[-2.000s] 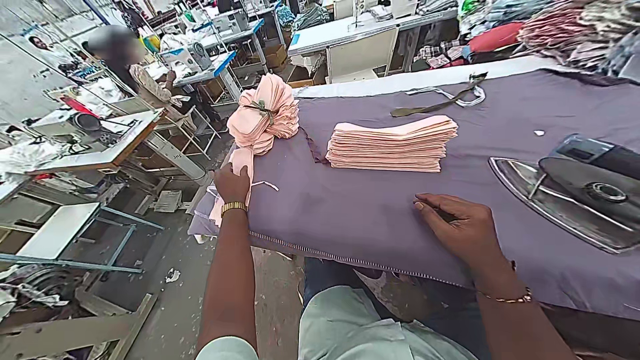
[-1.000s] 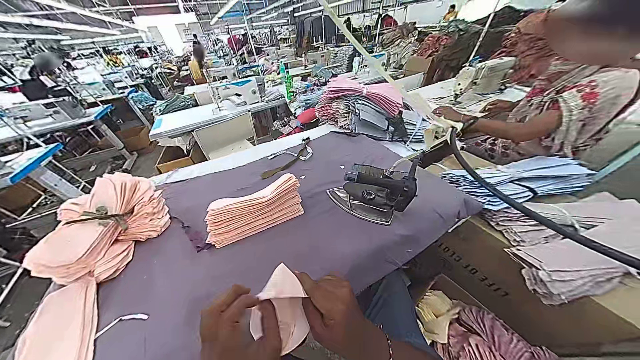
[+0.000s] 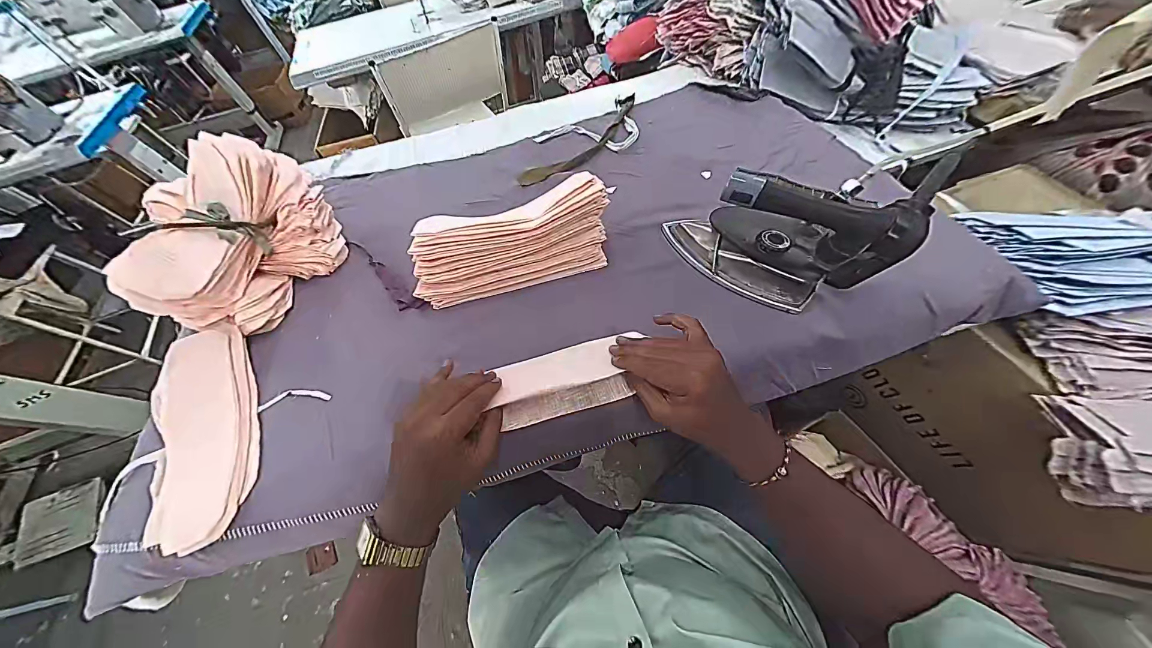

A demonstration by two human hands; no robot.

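Observation:
A peach fabric piece (image 3: 562, 373), folded along its length, lies near the front edge of the padded ironing table (image 3: 351, 468). My left hand (image 3: 450, 423) grips its left end, and my right hand (image 3: 679, 378) holds its right end between thumb and fingers. Just beyond them is a neat stack of folded peach pieces (image 3: 511, 241). An electric iron (image 3: 801, 229) rests to the right of that stack, its metal soleplate partly showing. To the left, a bundle of peach pieces (image 3: 225, 234) is tied with a dark strip, and a few loose peach pieces (image 3: 205, 436) lie in front of it.
A dark green strip (image 3: 576, 148) and a white loop lie behind the stack. Piles of blue cloth (image 3: 1035, 261) and pale cloth (image 3: 1098, 360) sit at the right, above a cardboard box (image 3: 936, 450). Sewing tables (image 3: 423, 40) stand beyond the ironing table.
Two seconds ago my left hand was at the loose pieces and my right hand was empty. Both hands now hold a piece, which has been laid flat and folded since one second ago.

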